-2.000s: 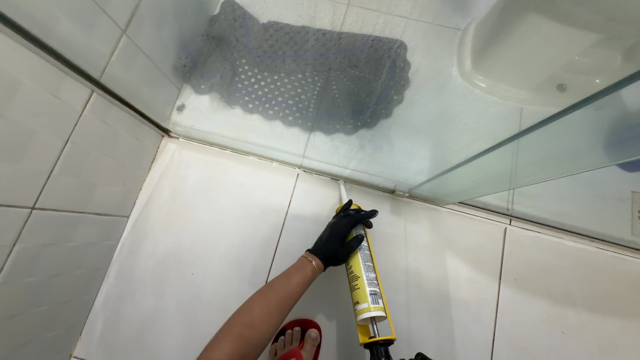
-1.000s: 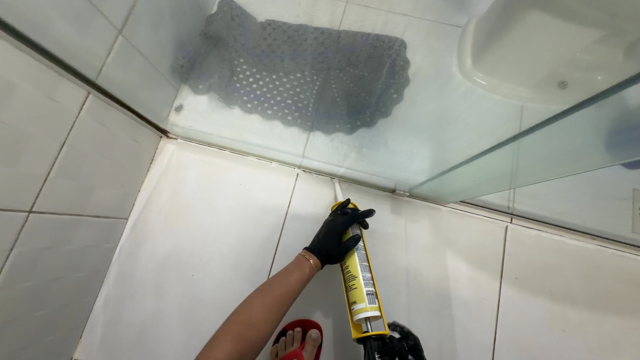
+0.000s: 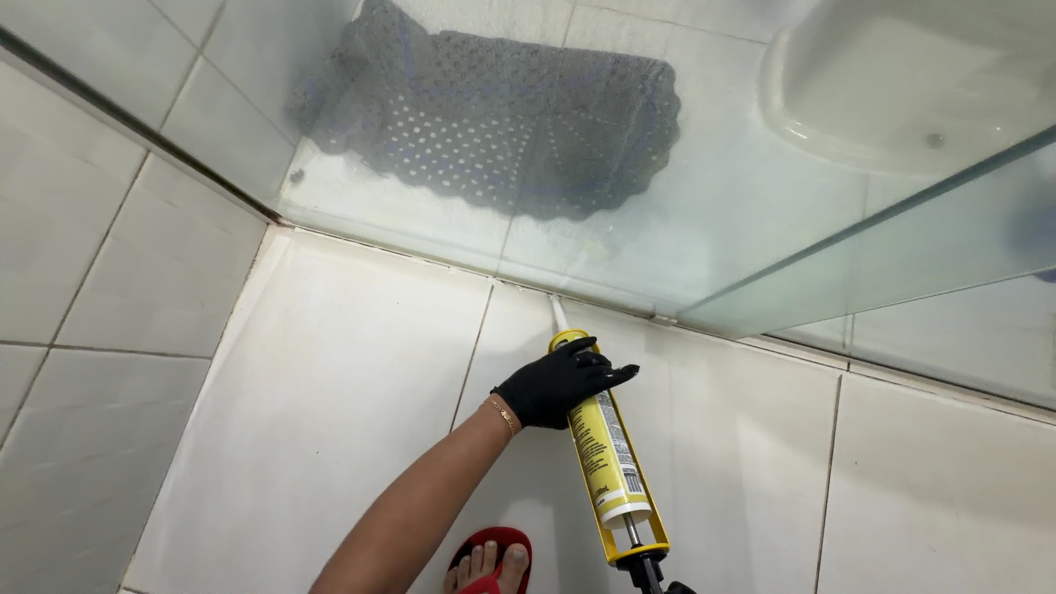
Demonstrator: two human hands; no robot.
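My left hand point(image 3: 565, 382), in a black glove, is wrapped around the front of a yellow caulking gun point(image 3: 660, 528) and its yellow sealant cartridge point(image 3: 601, 450). The white nozzle point(image 3: 560, 315) points at the joint point(image 3: 528, 286) where the glass shower panel point(image 3: 610, 247) meets the white floor tiles. Only a bit of black glove, my right hand point(image 3: 680, 588), shows at the bottom edge beside the gun's black rear part; its grip is mostly out of frame.
Behind the glass lies a grey perforated bath mat point(image 3: 528, 124), with a white toilet base point(image 3: 850, 99) at upper right. A second glass panel point(image 3: 874, 247) runs off to the right. Tiled wall point(image 3: 124, 247) stands at left. A foot in a red flip-flop point(image 3: 495, 561) is at the bottom.
The nozzle tip has stayed close to the same spot on the joint. My right hand, more visible one second ago at the gun's rear, now shows only at the bottom edge.
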